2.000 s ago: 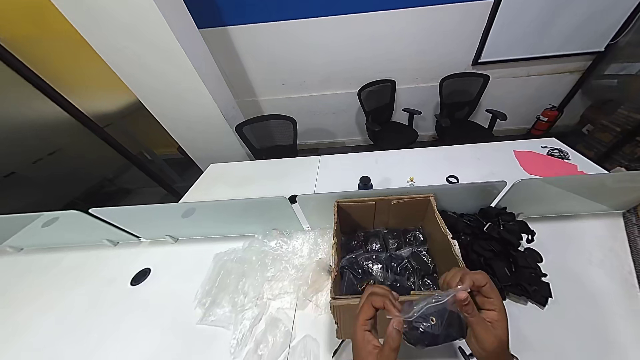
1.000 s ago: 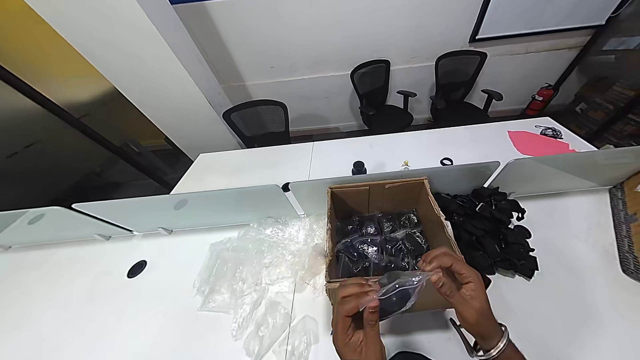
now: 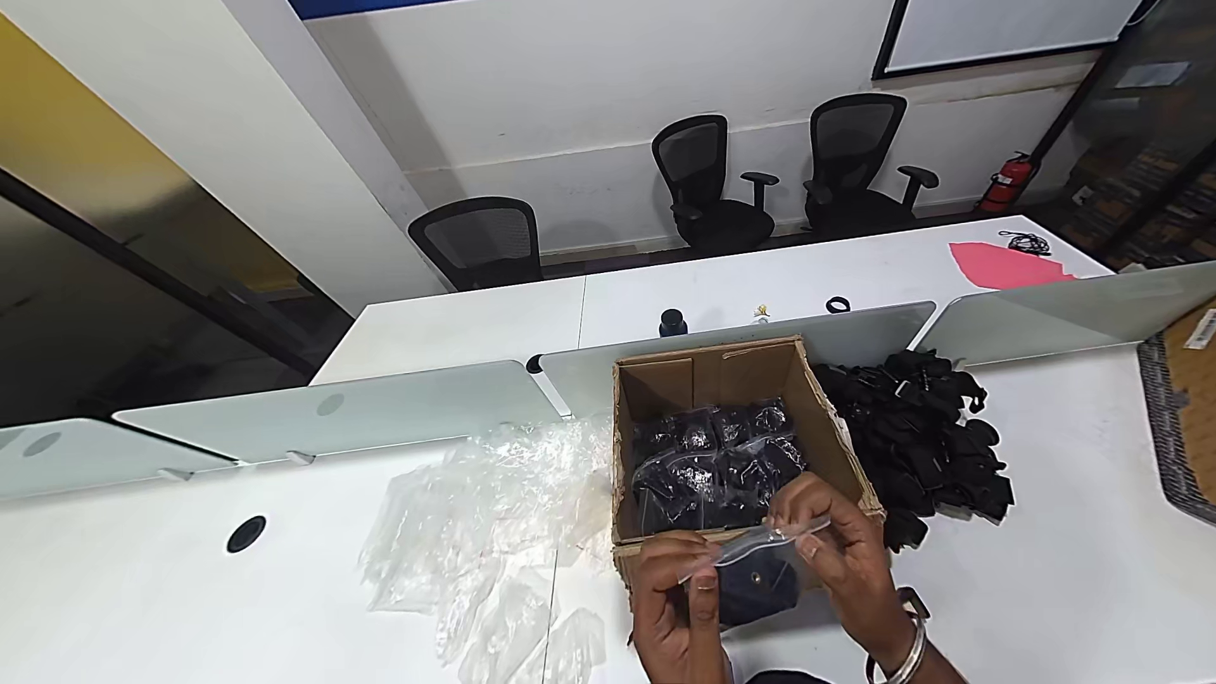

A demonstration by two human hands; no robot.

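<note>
My left hand [image 3: 679,598] pinches the left end of the top edge of a clear zip-lock plastic bag [image 3: 758,543]. The other end of that edge is between the thumb and fingers of my right hand [image 3: 831,546]. Inside the bag is a dark blue item [image 3: 757,587] with a small round metal piece. Both hands are at the near side of an open cardboard box [image 3: 627,456], which holds several bagged dark items [image 3: 689,475]. Left of the box lies a heap of clear plastic bags [image 3: 446,532]; right of it, a pile of black strap-like items [image 3: 926,437].
Frosted glass dividers [image 3: 351,413] run behind the box. On the desk beyond are a black-capped bottle [image 3: 673,323], a black ring [image 3: 838,305], a pink sheet [image 3: 1007,266] and a coiled black cable [image 3: 1026,243]. A brown carton [image 3: 1192,408] is at the far right.
Both hands still hold the bag's top edge. Since one second ago they have come closer together, and the blue item now hangs below the edge. The view has shifted slightly.
</note>
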